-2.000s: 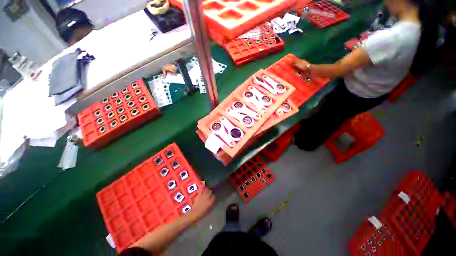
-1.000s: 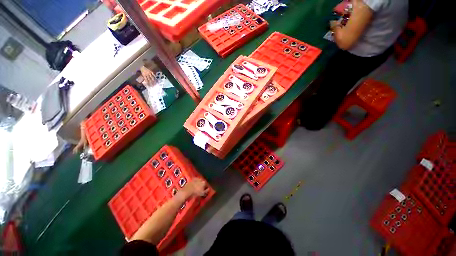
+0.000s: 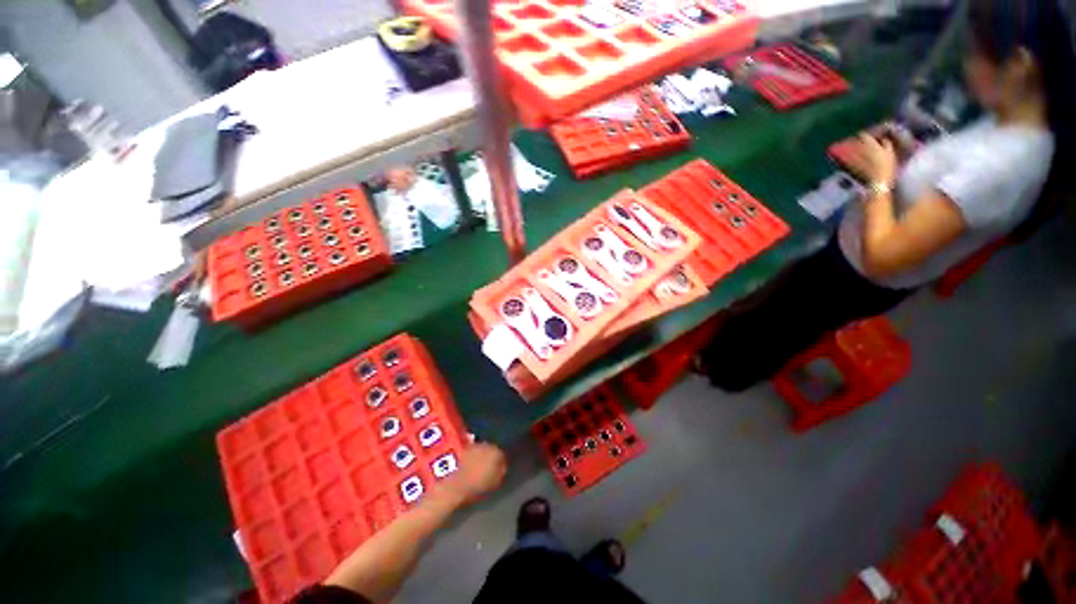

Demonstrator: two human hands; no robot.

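A red compartment tray (image 3: 309, 454) lies on the green bench at the lower left. Small dark units with pale centres (image 3: 407, 454) fill pockets along its right side; the other pockets are empty. My left hand (image 3: 481, 468) is at the tray's right edge, fingers curled around it, with the forearm across the near corner. The fingertips are blurred and partly hidden. My right hand is out of the picture.
A fuller red tray stack (image 3: 295, 257) stands behind. Orange trays with white-and-dark parts (image 3: 590, 283) lie right of the metal post (image 3: 502, 177). A person (image 3: 932, 201) works at the right. Red stool (image 3: 840, 368) and floor trays (image 3: 590, 439) stand nearby.
The view has swung back from its turn. The tray's near side, tilted or lifted one second ago, now looks flatter. My left hand stays at its right side. The person's hands have moved to the right.
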